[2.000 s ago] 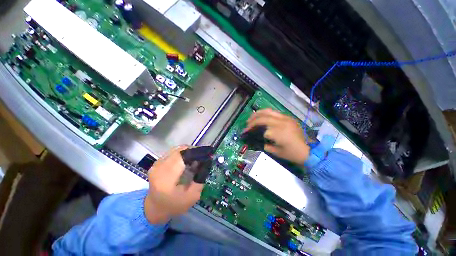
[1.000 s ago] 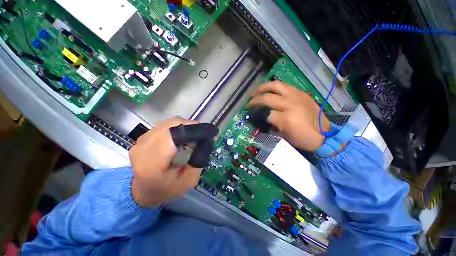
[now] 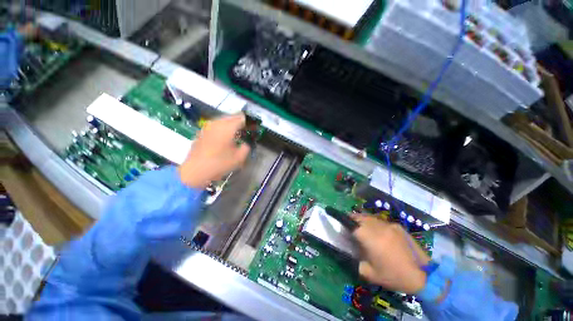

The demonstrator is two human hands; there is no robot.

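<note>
A green circuit board (image 3: 323, 172) lies across the rails in front of me, with a white-silver long heatsink (image 3: 321, 227) and a finned heatsink (image 3: 408, 195) at its far edge. A second circuit board (image 3: 146, 94) lies to the left with its own long heatsink (image 3: 141, 128). My left hand (image 3: 217, 150), with black finger cots, is over the right end of the left board, fingers bent. My right hand (image 3: 389, 252) is over the near board, its black-cotted fingers at the long heatsink. Blur hides whether either hand holds anything.
Silver conveyor rails (image 3: 207, 271) run along both sides of the boards. On the shelf behind are a heap of shiny metal parts (image 3: 267, 66), a fine silver pile (image 3: 411, 158) and stacked white trays (image 3: 449, 53). A white pocketed tray (image 3: 22, 260) is at lower left. Another person's blue sleeve (image 3: 7, 56) shows far left.
The view has swung up, showing more shelf. My left hand has moved from the near board to the left board's right end. My right hand has moved down along the heatsink.
</note>
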